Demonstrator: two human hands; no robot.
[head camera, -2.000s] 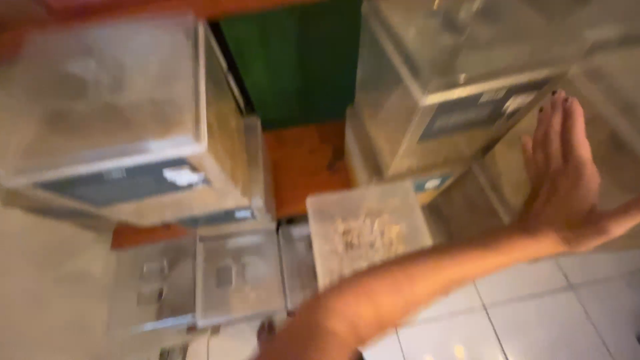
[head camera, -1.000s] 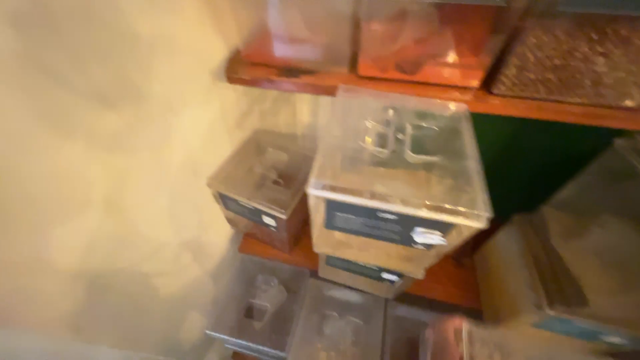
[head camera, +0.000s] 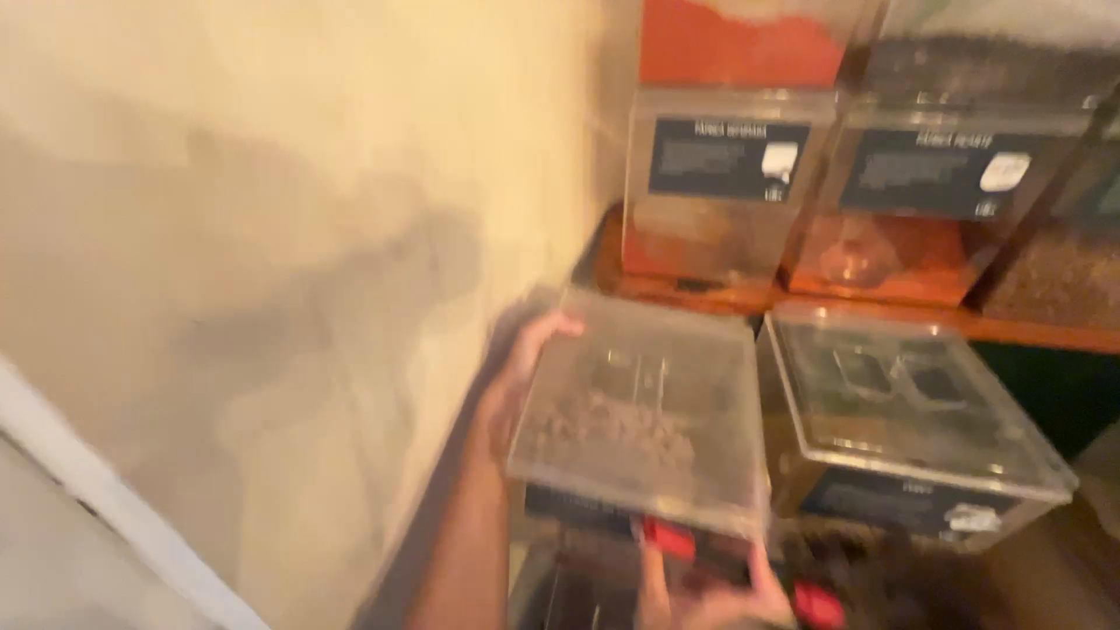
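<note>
A clear plastic lidded bin (head camera: 643, 402) with pale brown pieces inside is between my hands, low in the middle. My left hand (head camera: 521, 376) is against its left side, with a fingertip over the top edge. My right hand (head camera: 709, 595) is under the bin's front right corner, fingers up by the dark label. A red object (head camera: 669, 538) shows near those fingers; blur hides what it is. Just right of the held bin stands another clear lidded bin (head camera: 914, 402) with a dark label.
On the reddish wooden shelf (head camera: 726, 297) above stand clear bins (head camera: 722, 219) with dark labels, with more bins on top. A plain wall (head camera: 306, 219) fills the left, with a white trim strip (head camera: 114, 490) at lower left. Dark shapes lie below the right bin.
The view has swung a lot. Both hands are now at a bin by the wall; two seconds ago one hand was spread open against bins at the right.
</note>
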